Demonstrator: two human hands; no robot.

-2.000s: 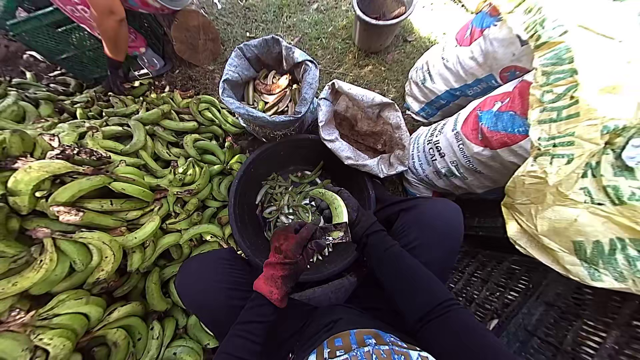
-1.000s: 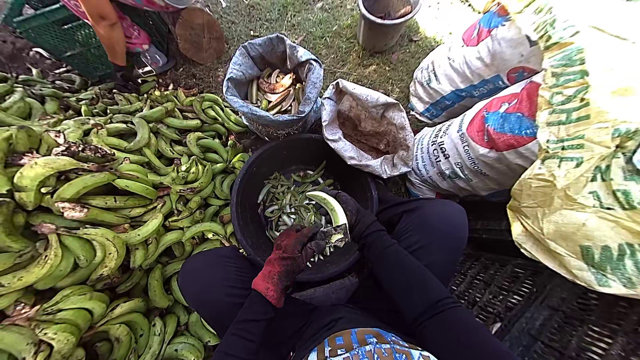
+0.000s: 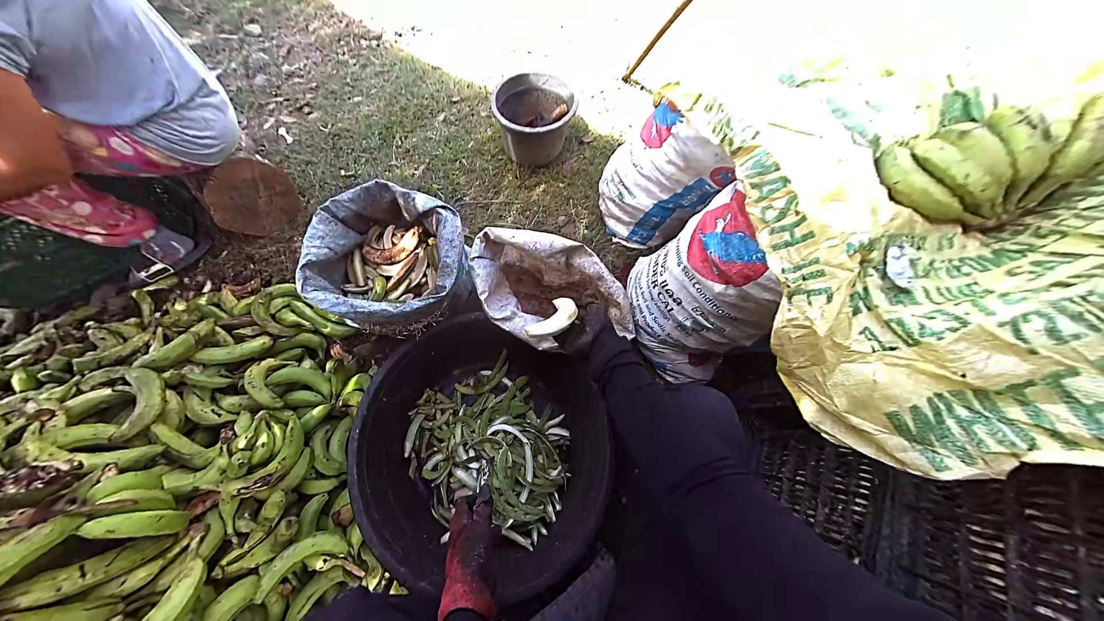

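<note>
My right hand (image 3: pixel 593 323), in a dark glove, grips one end of a peeled, pale green banana (image 3: pixel 554 318) above the mouth of a whitish woven sack (image 3: pixel 493 259). Part of this hand is hard to make out against the dark sleeve. My left hand (image 3: pixel 471 539), in a red and dark glove, points down into a black plastic basin (image 3: pixel 369 431), its fingertips at a heap of green peel strips (image 3: pixel 517 448). Something small and pale shows at those fingertips; whether it is a tool or peel cannot be told.
Green bananas (image 3: pixel 147 405) lie piled at left. Behind the basin stands a grey-blue sack (image 3: pixel 323 285) of pale peeled bananas. Filled printed sacks (image 3: pixel 703 285), a grey bucket (image 3: pixel 533 142), a yellow sheet (image 3: pixel 828 362) bearing bananas (image 3: pixel 966 168), and a seated person (image 3: pixel 129 95) near a log (image 3: pixel 252 197) are around.
My right hand has moved with the banana from over the basin to the whitish sack. My left hand is lower and apart from it, at the peels. The view has shifted, showing more of the seated person.
</note>
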